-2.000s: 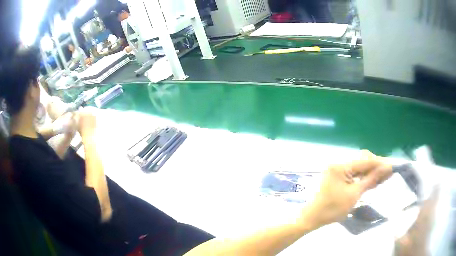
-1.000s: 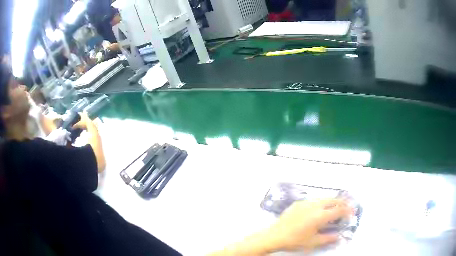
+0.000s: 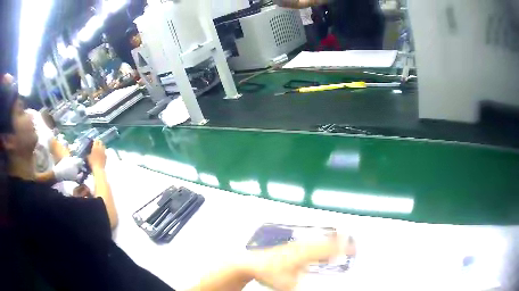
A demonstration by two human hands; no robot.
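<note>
A dark device housing (image 3: 273,233) with a shiny, film-like surface lies flat on the white bench at lower centre. My bare left hand (image 3: 296,258) reaches in from the bottom edge and lies over the right part of this housing. The hand is blurred; whether its fingers grip the housing cannot be told. The hand hides much of the housing's near side and right end. My right hand is not in view.
A stack of black housings (image 3: 169,213) lies on the white bench (image 3: 227,213) to the left. A person in black (image 3: 62,233) sits at far left. The green conveyor belt (image 3: 256,156) runs behind, with machine legs and a yellow tool (image 3: 332,87) beyond.
Two seconds ago both hands held a dark part and thin film at right. Now my right hand is out of view and my left hand is over the housing. The camera view has shifted.
</note>
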